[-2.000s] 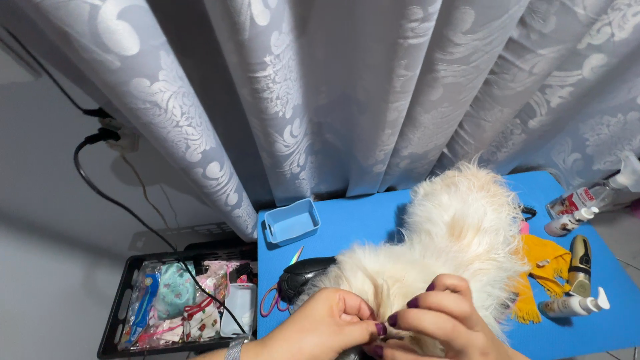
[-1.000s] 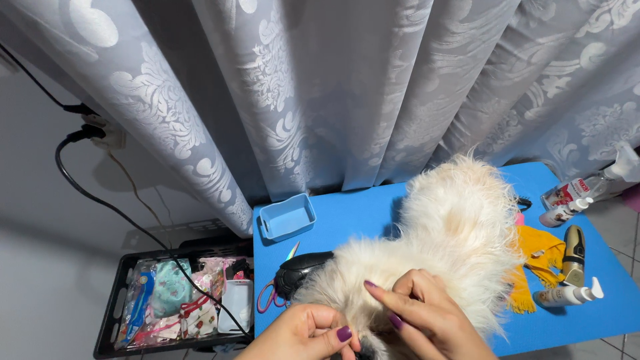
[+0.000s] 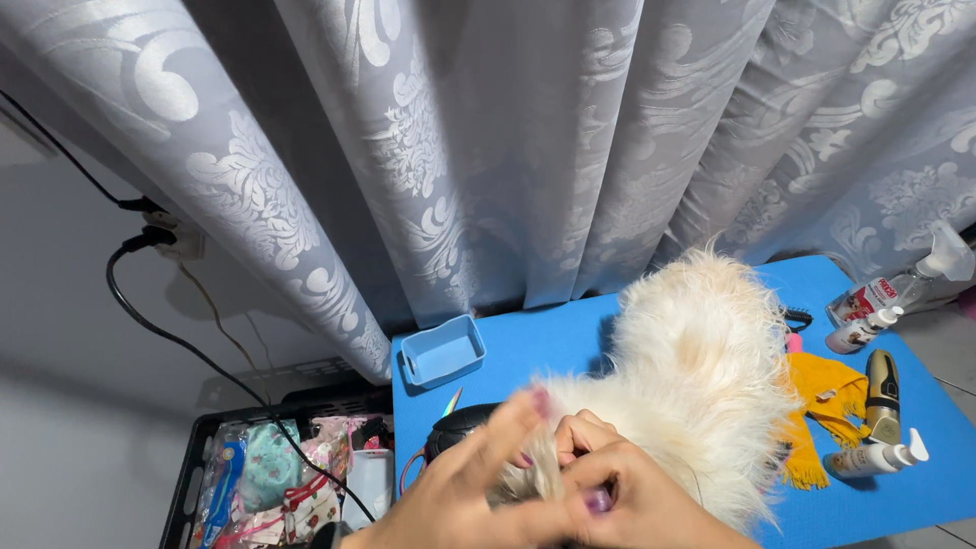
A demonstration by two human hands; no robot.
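Observation:
A white, cream-tinged long-haired dog (image 3: 705, 358) lies on the blue table mat, its head end hidden behind the hands. My left hand (image 3: 488, 473), blurred, is at a lock of its hair with thumb and fingers spread; whether it grips is unclear. My right hand (image 3: 618, 473) has its fingers curled beside that lock, against the fur, touching or nearly touching my left hand. A black rounded object (image 3: 457, 427) and rainbow-coloured scissors (image 3: 454, 400) lie just left of the dog, partly covered by my left hand.
A light blue plastic basket (image 3: 444, 352) stands at the mat's back left. At right are a yellow scarf (image 3: 823, 396), gold hair clippers (image 3: 883, 393), a spray bottle (image 3: 884, 293) and pump bottles (image 3: 877, 459). A black crate (image 3: 183, 488) stands left; a black cable (image 3: 198, 351) hangs over it.
My left hand has moved up and opened its fingers beside the lock of hair. My right hand has drawn down and left, closer to my left hand.

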